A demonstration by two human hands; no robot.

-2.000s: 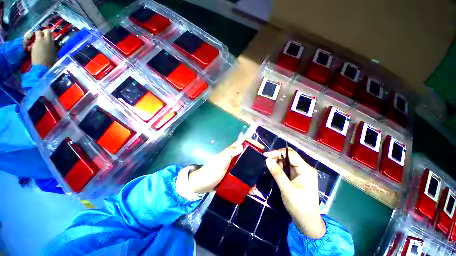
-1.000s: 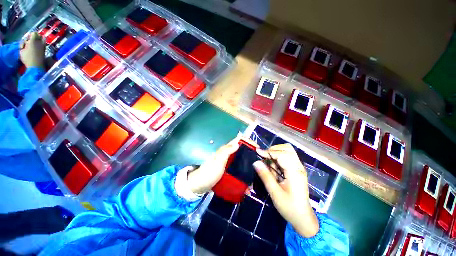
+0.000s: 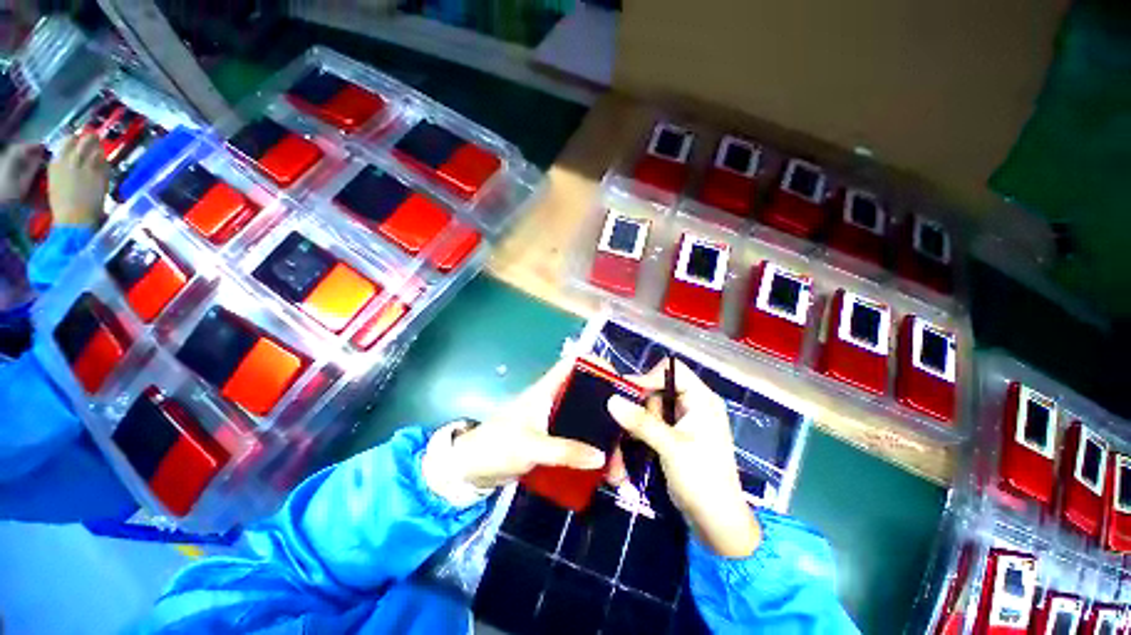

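A red device housing (image 3: pixel 564 481) with a black screen panel (image 3: pixel 583 416) on its upper part is held above the panel tray. My left hand (image 3: pixel 515 440) grips it from the left, the thumb lying across its front below the panel. My right hand (image 3: pixel 682 440) touches the panel's right side with a fingertip and also holds a thin dark tool (image 3: pixel 670 387), possibly tweezers, pointing up. The panel tray (image 3: pixel 577 536) with black rectangles lies under both hands, partly hidden by them.
The large tilted left tray (image 3: pixel 409 292) holds black-and-red units. The housing tray (image 3: pixel 732 325) with white-framed red units stands on cardboard (image 3: pixel 552 254) behind. More housing trays (image 3: pixel 980 496) are at the right. Another person's hand (image 3: pixel 78 180) works at the upper left.
The view has shifted, so the trays appear further left. My left thumb has come across the front of the housing. The dark tool has swung upright in my right hand, whose fingertip stays at the panel.
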